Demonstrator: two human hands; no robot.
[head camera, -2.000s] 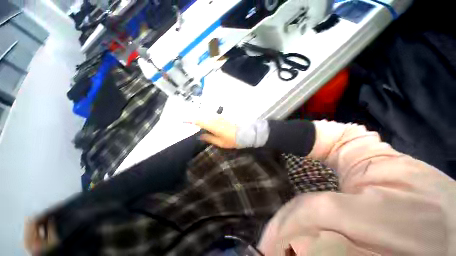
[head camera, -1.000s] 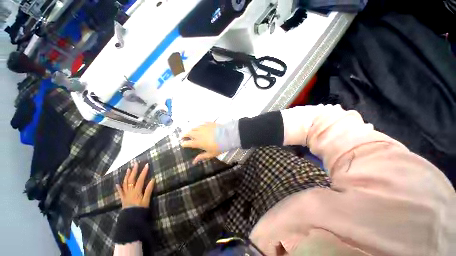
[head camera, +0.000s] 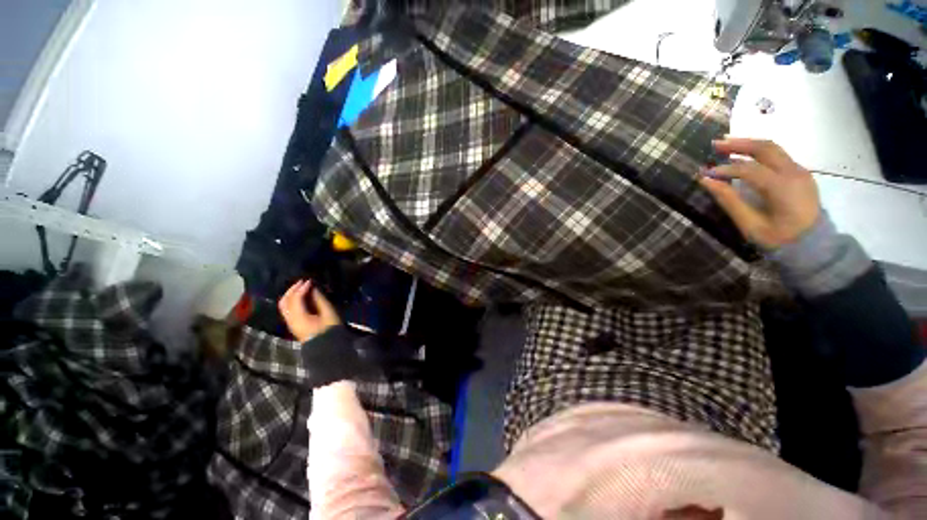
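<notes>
A large plaid garment piece (head camera: 554, 188) with narrow black binding along its seams lies from the machine table across to the left, above my lap. My right hand (head camera: 767, 198) is at its right end, below the needle area, with thumb and fingers apart and nothing seen between them. My left hand (head camera: 308, 312) is off this piece, over the dark area at the left, fingers slightly curled and apart; I see nothing in it. The sewing machine's presser foot area (head camera: 732, 71) is at the upper right, by the cloth's corner.
A black flat pad (head camera: 886, 112) lies on the white table at the right. More plaid pieces (head camera: 259, 406) hang or lie at lower left, with a dark plaid heap (head camera: 91, 406) farther left. Blue and yellow bits (head camera: 358, 96) show beside the cloth. Small-checked cloth (head camera: 640, 361) covers my lap.
The view has swung left. My left hand has left the plaid piece and moved out to the left. My right hand remains by the piece's end near the needle, its fingers now raised.
</notes>
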